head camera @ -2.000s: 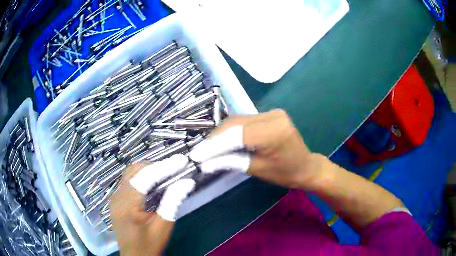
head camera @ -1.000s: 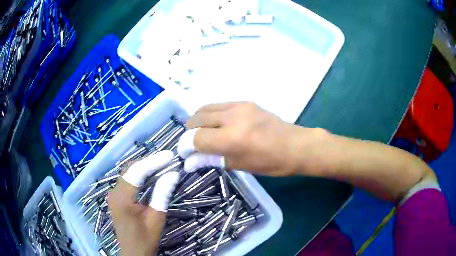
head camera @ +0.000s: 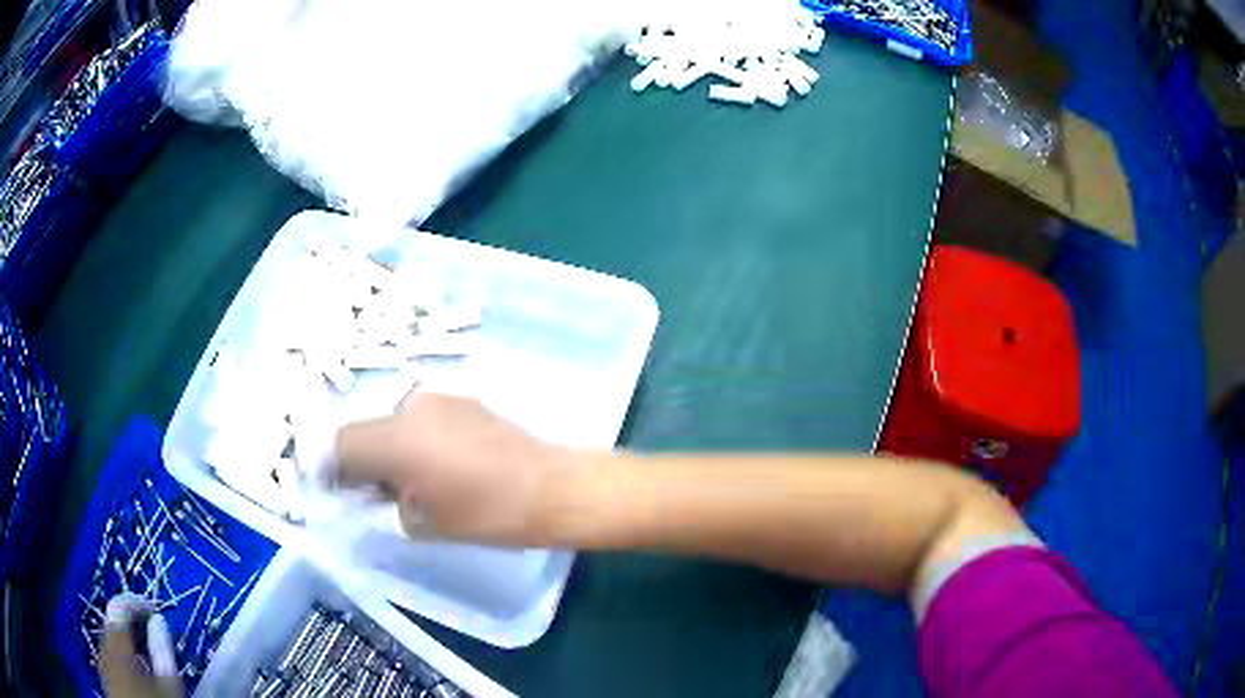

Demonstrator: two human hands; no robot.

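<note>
The white parts tray [head camera: 621,321] lies in front of me with small white plastic sleeves [head camera: 369,357] on its left side. My right hand [head camera: 444,471] is over the tray's left front part, blurred, its fingertips down at the white pieces; whether it holds one cannot be told. My left hand [head camera: 137,652], with white finger coverings, is small and cut off by the bottom edge. Its fingertips are over the blue tray [head camera: 257,600] among thin silver piston rods [head camera: 205,525]; its grip cannot be told.
The central tray [head camera: 396,630] with silver cylinder units shows at the bottom. A large pale bag [head camera: 396,96] and a pile of white parts [head camera: 724,48] lie on the far side. Blue bins [head camera: 116,102] stand far left. A red stool [head camera: 997,355] and cardboard box [head camera: 1038,171] are at right.
The view has shifted toward the far side of the table. My hands have parted: my right hand has moved to the white parts tray, my left to the blue tray.
</note>
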